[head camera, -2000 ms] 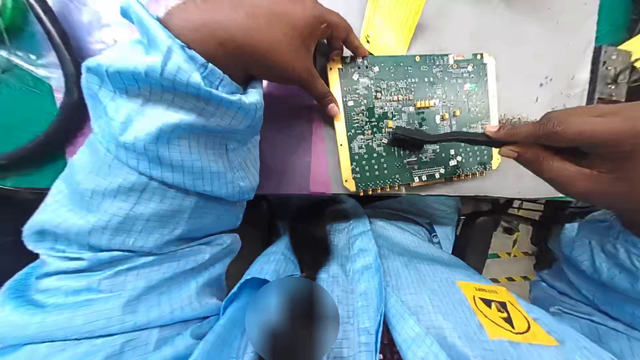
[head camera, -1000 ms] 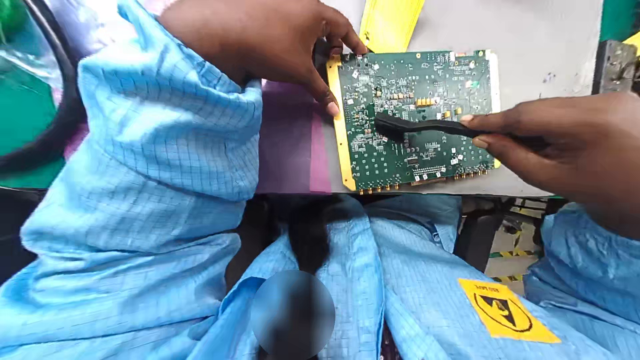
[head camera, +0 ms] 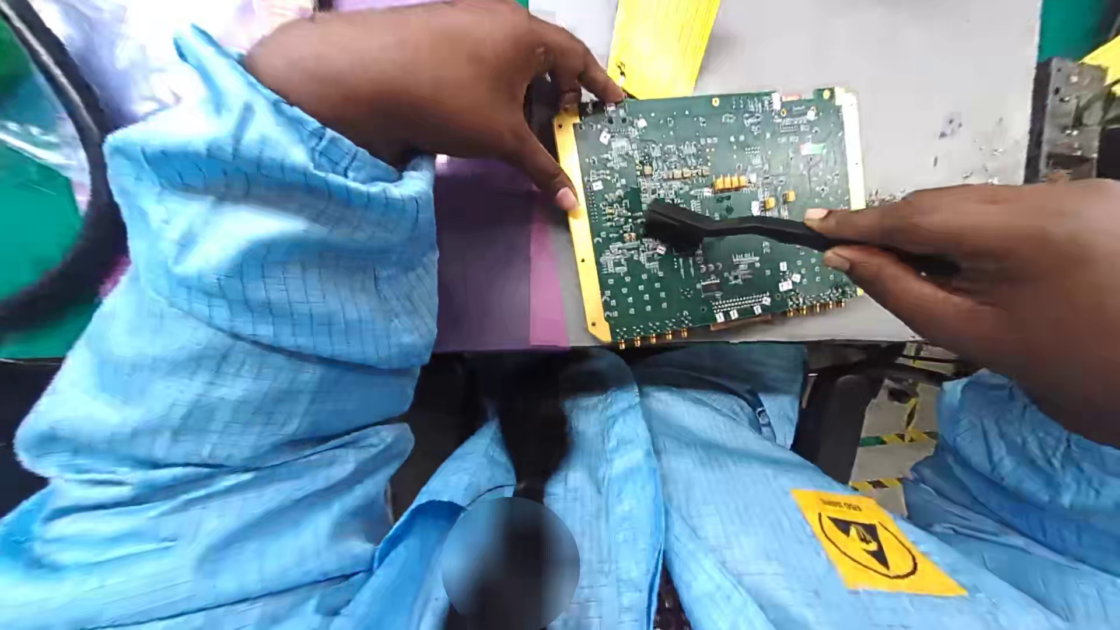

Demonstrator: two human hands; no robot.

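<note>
A green printed circuit board (head camera: 744, 157) with gold-coloured edge rails lies on the grey worktop, close to its front edge. My left hand (head camera: 455, 83) grips the board's upper left corner, thumb on the left rail and fingers at the top edge. From the right, my right hand (head camera: 989, 262) holds a black anti-static brush (head camera: 744, 226) by its handle between thumb and fingers. The brush head rests over the left-centre part of the board, and its bristles are mostly hidden beneath it.
Behind the board lies a yellow strip (head camera: 665, 44). A purple sheet (head camera: 490, 254) is left of it. Small dark debris (head camera: 962, 157) dots the grey worktop (head camera: 927, 52) at right, near a metal block (head camera: 1067, 114). A black cable (head camera: 96, 175) curves at far left.
The brush head has shifted a little to the left and up over the board since two seconds ago. My left hand keeps its hold on the corner.
</note>
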